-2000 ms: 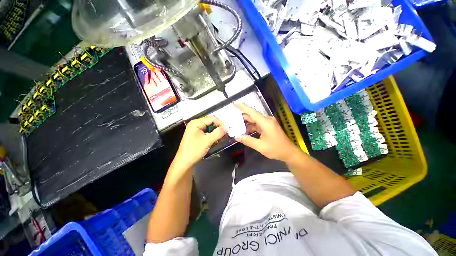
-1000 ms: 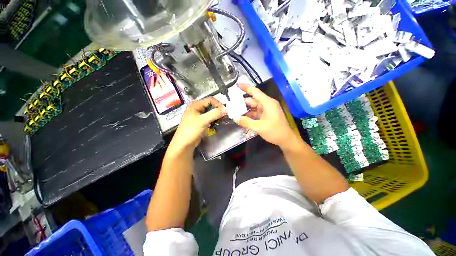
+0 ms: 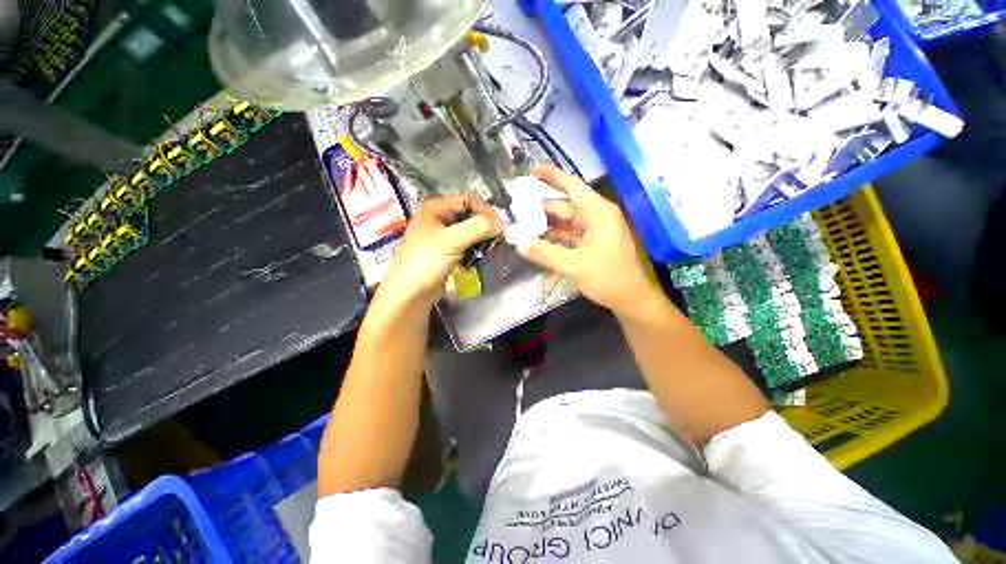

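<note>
A white plastic housing part (image 3: 527, 212) is held just under the dark slanted rod of the soldering machine (image 3: 469, 127). My right hand (image 3: 590, 245) grips it from the right with fingers and thumb. My left hand (image 3: 437, 245) is at its left, fingertips pinched on a small dark piece, perhaps a circuit board, mostly hidden by the fingers. The two pieces are close together; whether they are joined I cannot tell. The metal work tray (image 3: 502, 314) lies below the hands, with a yellow patch at its left.
A blue parts tray (image 3: 761, 220) of white parts stands right, over a yellow crate (image 3: 921, 331) with green-and-white boards (image 3: 772, 303). A smartphone (image 3: 368, 198) lies left of the machine. A row of boards (image 3: 166, 165) edges the black mat (image 3: 232, 275). A blue crate (image 3: 166, 518) is lower left.
Both hands brought the white part up and slightly right, toward the rod. More of the metal tray and its yellow patch now shows. The whole view has shifted a little.
</note>
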